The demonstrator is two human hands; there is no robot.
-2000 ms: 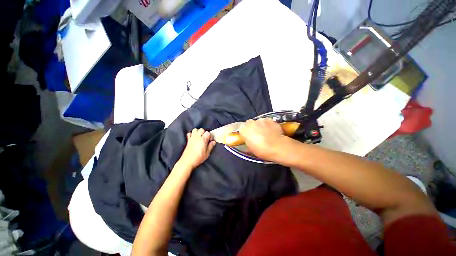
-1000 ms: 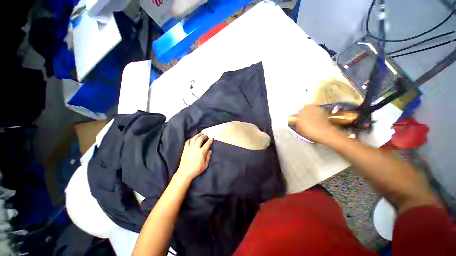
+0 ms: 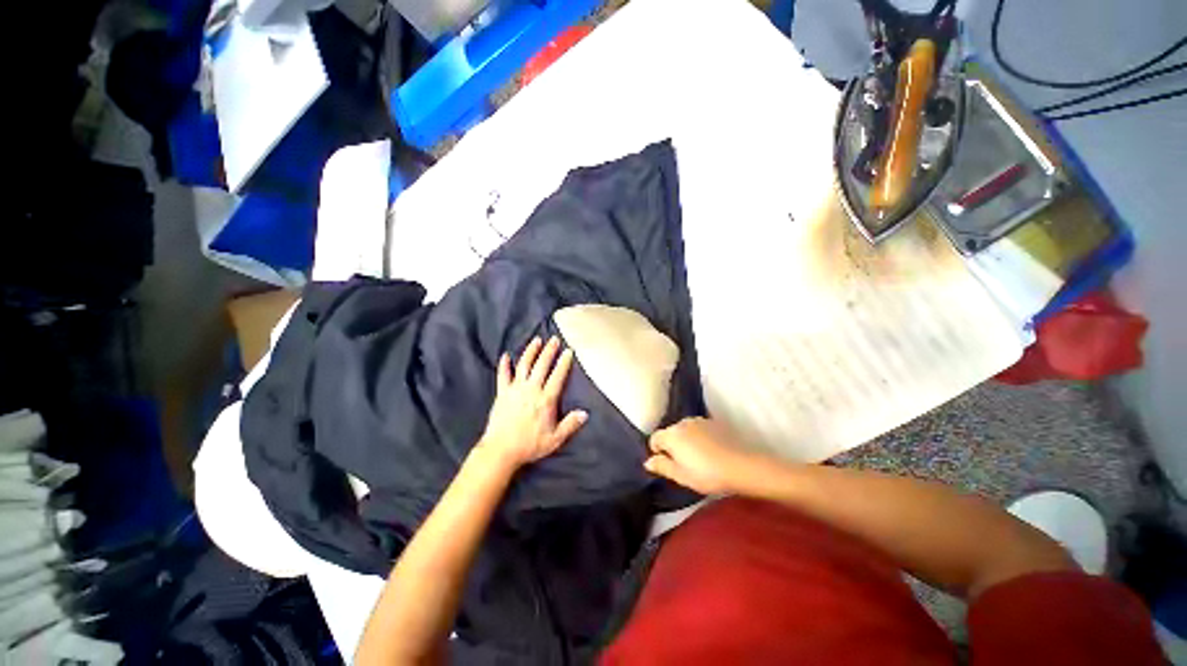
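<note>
A black garment [image 3: 443, 377] lies draped over the white table and a rounded white form. A beige pad [image 3: 622, 358] shows through an opening in the cloth. My left hand [image 3: 531, 406] lies flat on the cloth at the left of the opening, fingers spread. My right hand [image 3: 690, 455] is at the lower end of the opening, its fingers closed on the garment's edge. The steam iron [image 3: 901, 130], with an orange-tan handle, stands untouched at the upper right, partly beside the metal iron rest [image 3: 996, 189].
The white table [image 3: 781, 325] has brown stains near the iron. A rounded white form [image 3: 241, 501] and a narrow white board [image 3: 352, 215] are at the left. A blue bin [image 3: 456, 72] is behind the table. Red cloth [image 3: 1087, 341] hangs at the right.
The iron has moved from the garment to the upper right, and my right hand has let it go and come back to the cloth. The opening now slants more downward.
</note>
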